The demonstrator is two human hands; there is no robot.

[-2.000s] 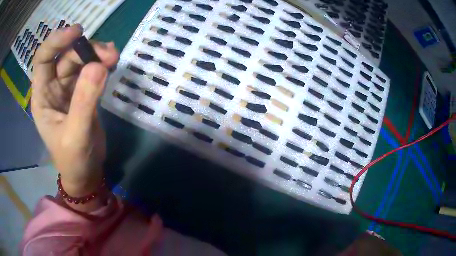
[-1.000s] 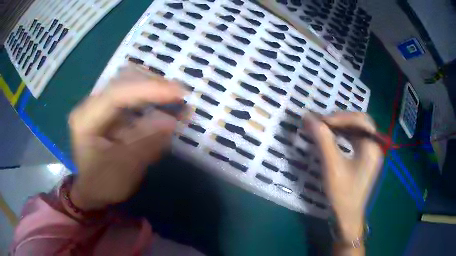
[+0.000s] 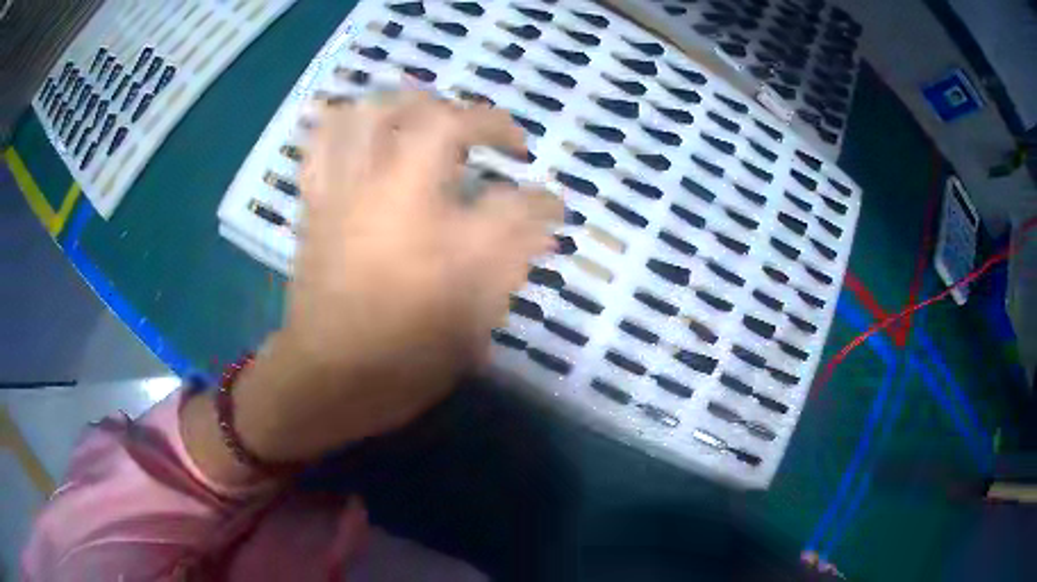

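The white foam tray lies in front of me, its slots filled with rows of small black parts. A few slots show tan strips. My left hand is blurred and reaches over the left-middle of the tray, hiding several slots. Its thumb and fingers are curled towards each other. A greyish patch shows between them, but I cannot tell whether a part is held. My right hand is out of the picture; only a bit of its bracelet seems to show at the bottom edge.
A second tray densely filled with dark parts lies behind the main one. A left-side tray has dark parts at its near end. A calculator and a thin, curved red line are at right. The green mat carries tape lines.
My left hand has moved right from the tray's left side, over its slots. My right hand, over the tray's right part with a dark pen-shaped tool one second ago, has left the picture.
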